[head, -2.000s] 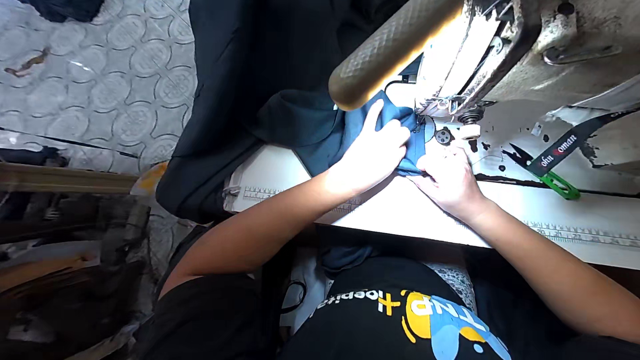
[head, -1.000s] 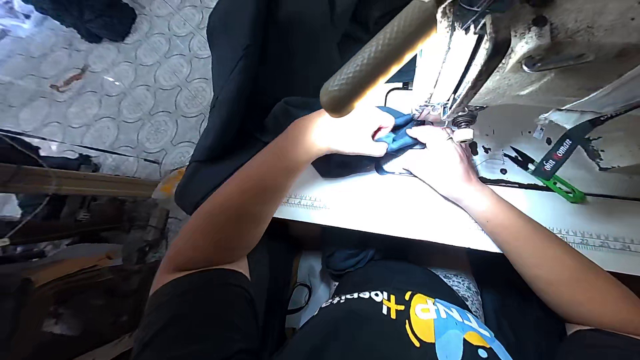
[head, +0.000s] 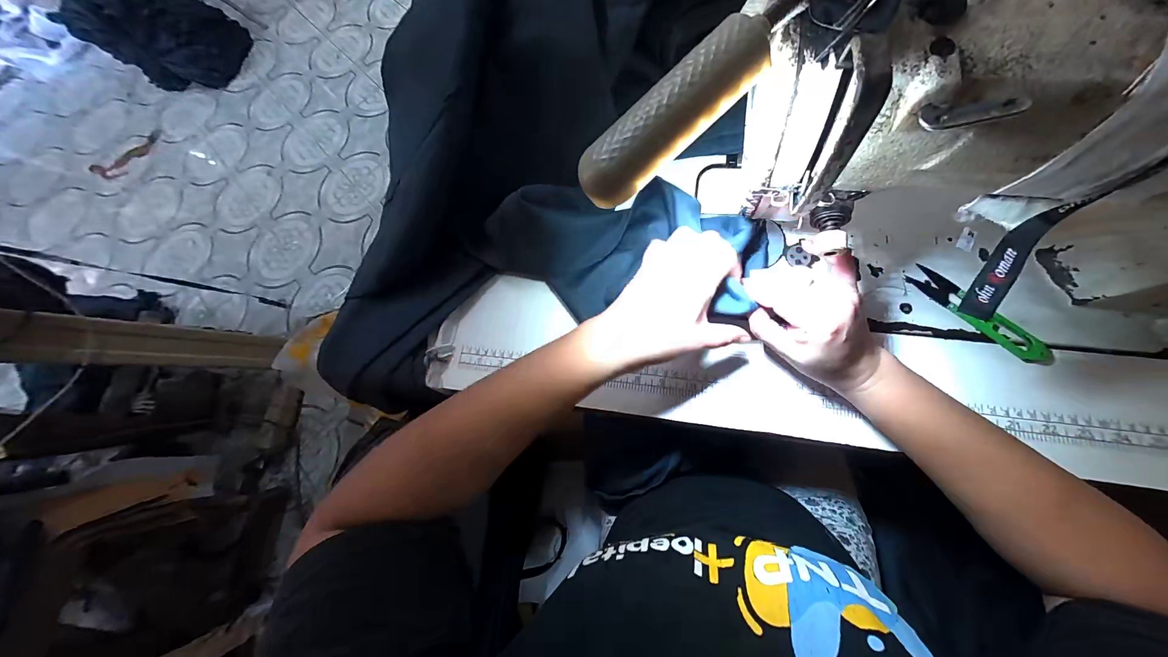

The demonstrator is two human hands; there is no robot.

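Dark blue fabric lies bunched at the needle area of a sewing machine. My left hand grips a fold of it left of the presser foot. Close beside it, my right hand pinches the near edge of the same fabric, just below and right of the foot. The fingertips of both hands almost meet at the fold. Part of the cloth is hidden under my fingers, and bright lamp light washes out the needle.
Green thread snips lie to the right, by a black strap with lettering. A tubular lamp hangs over the fabric. A printed ruler runs along the table's front edge. Dark cloth drapes off the left side; another dark cloth bundle is on the tiled floor.
My left hand, earlier bent in under the lamp, has drawn back toward me and left. More of the blue fabric shows beside it. My right hand remains by the presser foot.
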